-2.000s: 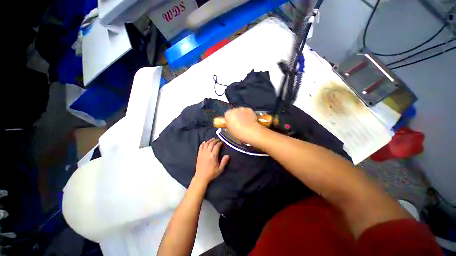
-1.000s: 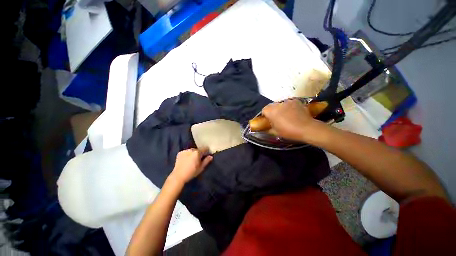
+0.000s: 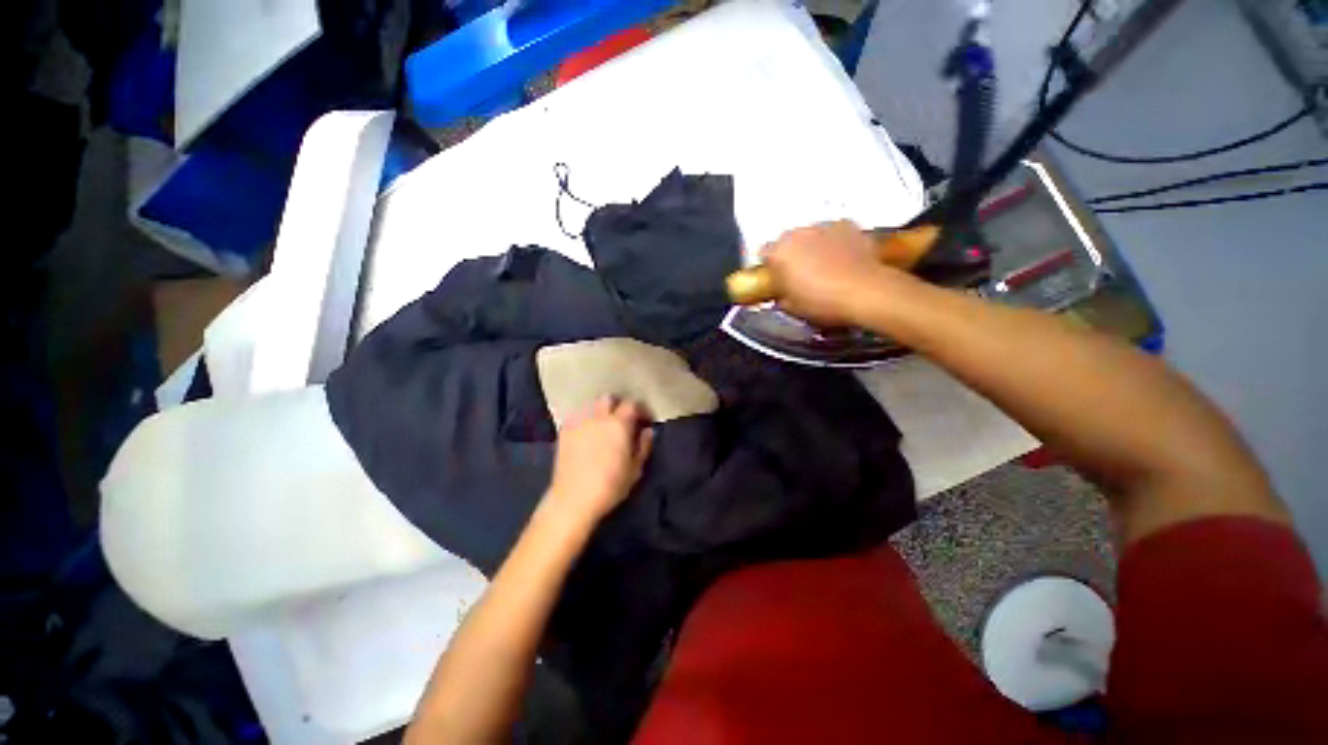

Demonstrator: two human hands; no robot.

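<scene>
A dark garment [image 3: 437,349] lies spread over the white ironing table, with a thin dark cord loop [image 3: 565,204] at its far edge. A beige rounded pad [image 3: 626,371] shows through an opening in the cloth. My left hand [image 3: 600,454] is at the near edge of that opening, fingers bent; whether they pinch the cloth is hard to tell. My right hand [image 3: 827,274] is closed around the wooden handle of the steam iron [image 3: 816,338]. The iron is to the right of the pad, over the garment's right side; any gap beneath it cannot be judged.
A long white padded form [image 3: 248,510] reaches left from under the garment. A narrow white board [image 3: 328,248] stands behind it. The metal iron rest [image 3: 1041,240] is at the table's right, below hoses. A blue bin [image 3: 510,58] is beyond the table. A white round object [image 3: 1046,640] is lower right.
The iron has moved right off the middle of the garment, uncovering the beige pad, and lately a little up. My left hand has shifted to the pad's near edge.
</scene>
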